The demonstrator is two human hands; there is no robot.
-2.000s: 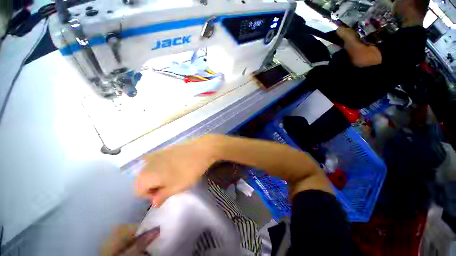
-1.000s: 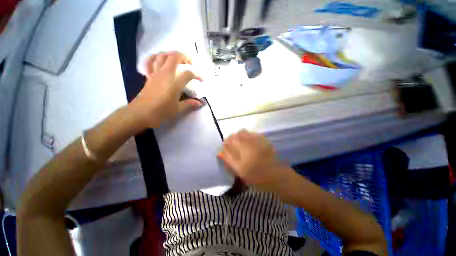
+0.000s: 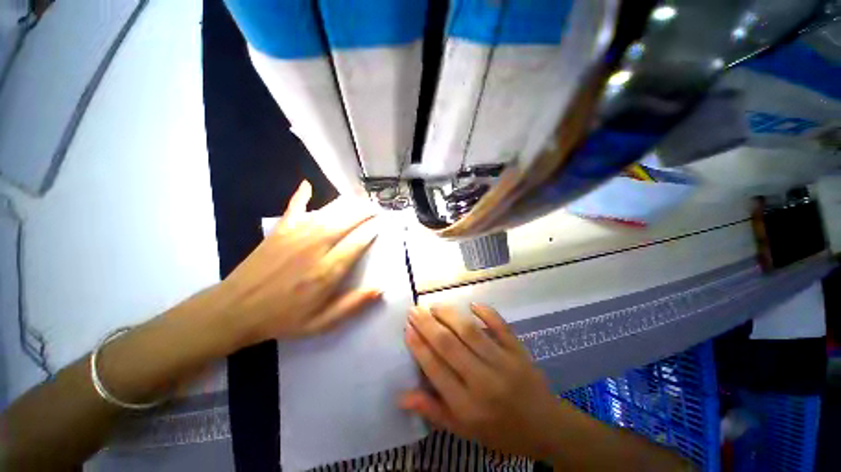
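The light panel (image 3: 346, 396) lies flat over the black panel (image 3: 254, 392), which shows as a dark strip at its left and a wider dark area behind. The light panel's right edge runs up to the presser foot (image 3: 396, 195) under the sewing machine head (image 3: 387, 83). My left hand (image 3: 300, 267) is spread flat on the light panel, just left of and in front of the foot. My right hand (image 3: 475, 369) rests at the panel's right edge near the table front, fingertips on the edge. The needle tip is hidden.
A dark knurled knob (image 3: 485, 250) stands right of the foot. Small tools (image 3: 636, 194) lie in a white holder on the bed. A dark phone-like object (image 3: 793, 230) is at the right. A blue plastic crate (image 3: 664, 406) is below right. Light pieces (image 3: 65, 83) lie at left.
The view is closer to the machine head. The panels, brought from the lap onto the table, now lie straighter at the foot. My left hand has flattened out; my right hand stays at the right edge.
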